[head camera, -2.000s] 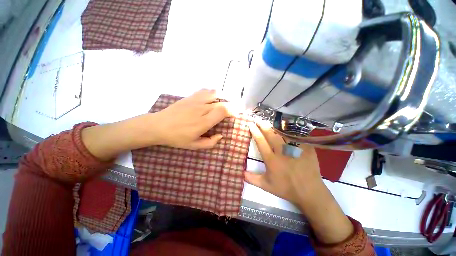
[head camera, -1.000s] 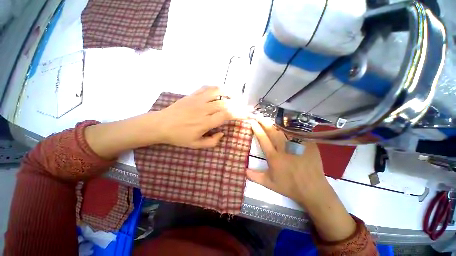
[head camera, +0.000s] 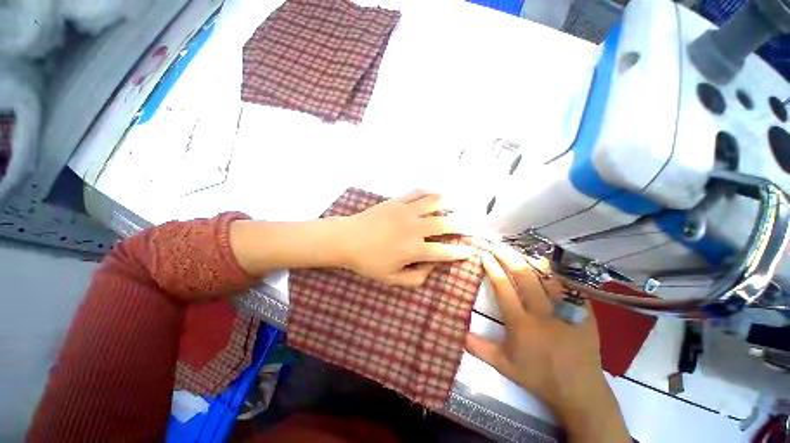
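A plaid pocket piece (head camera: 372, 316) lies on the white table below the needle area and hangs over the front edge. My left hand (head camera: 394, 240) lies flat on its upper part, fingers pointing at the presser foot (head camera: 530, 245). My right hand (head camera: 541, 333) is at the piece's right edge, fingertips on the cloth close to the foot, partly under the white sewing machine head (head camera: 624, 164). Bright light washes out the cloth at the needle. Whether a red piece lies under the plaid is hidden.
More plaid pieces (head camera: 316, 56) lie at the upper left. A red piece (head camera: 622, 327), a black tool (head camera: 690, 346) and a small brown tab (head camera: 675, 382) lie right of my right hand. Finished pieces (head camera: 212, 346) hang low left over a blue bin (head camera: 232, 407). Scissors (head camera: 771, 430) show at the lower right corner.
The camera view has turned and shifted, so everything sits further right and lower. Both hands stay on the plaid piece by the needle, with little visible movement relative to it.
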